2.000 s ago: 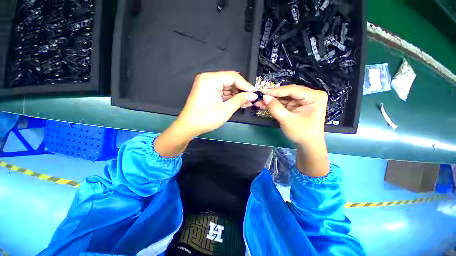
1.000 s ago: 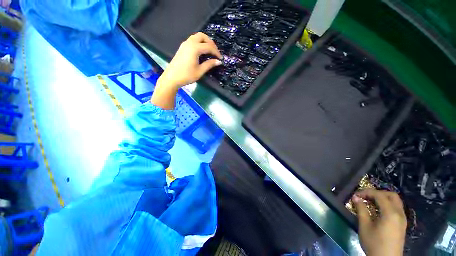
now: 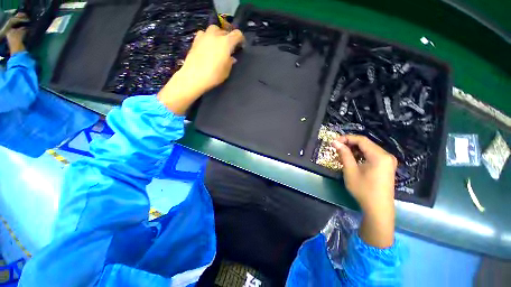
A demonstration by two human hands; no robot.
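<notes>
My left hand (image 3: 210, 56) is above the gap between the second parts tray (image 3: 115, 96) and the divided tray (image 3: 253, 147); its fingers are curled and I cannot tell if it holds anything. My right hand (image 3: 367, 168) is at the small gold-coloured metal pieces (image 3: 329, 150) in the near-left corner of the right compartment. Its thumb and index finger are close together at the pile; whether a piece is between them is too small to tell. Black plastic parts (image 3: 386, 106) fill the rest of that compartment. A few black parts (image 3: 274, 35) lie at the far edge of the left compartment.
A clear bag (image 3: 463, 149), a whitish packet (image 3: 496, 156) and a thin pale strip (image 3: 474, 195) lie right of the tray. A yellow thing (image 3: 225, 20) shows behind my left hand. Another person's hand (image 3: 15, 32) is at the far left. Crumpled clear film (image 3: 339, 232) is near my lap.
My hands were together over the divided tray, then parted. My left hand has since moved from the second tray's parts towards the divided tray. My right hand stays at the metal pieces. The view has turned.
</notes>
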